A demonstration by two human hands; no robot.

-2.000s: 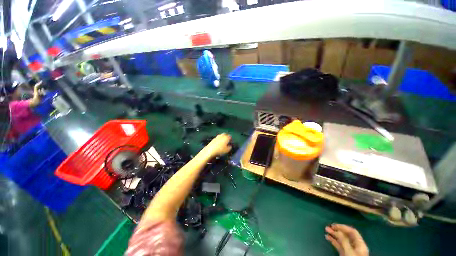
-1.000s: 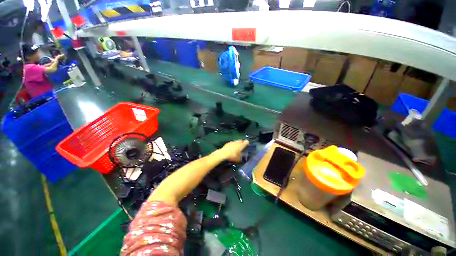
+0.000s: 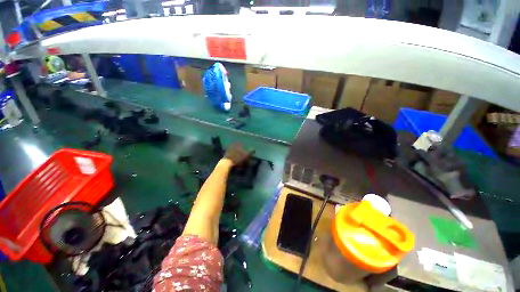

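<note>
My left hand (image 3: 238, 154) is stretched far forward over the bench, at a spread of black power adapters (image 3: 245, 174). The hand is small and dark in the view, and whether its fingers hold an adapter cannot be told. A large tangled pile of black adapters (image 3: 137, 245) lies nearer, left of my forearm. More black adapters (image 3: 128, 126) lie farther back on the left. My right hand is out of the picture.
Red basket (image 3: 85, 182) and small fan (image 3: 73, 231) stand left. Right, a wooden board (image 3: 273, 251) bears a phone (image 3: 295, 223) and an orange-lidded bottle (image 3: 370, 236) beside grey instruments (image 3: 393, 182). A blue tray (image 3: 277, 99) lies beyond. A white beam (image 3: 319, 45) crosses above.
My left hand has reached farther forward, from beside the board to the adapters beyond. My right hand, seen two seconds ago, has left the picture. The view has shifted.
</note>
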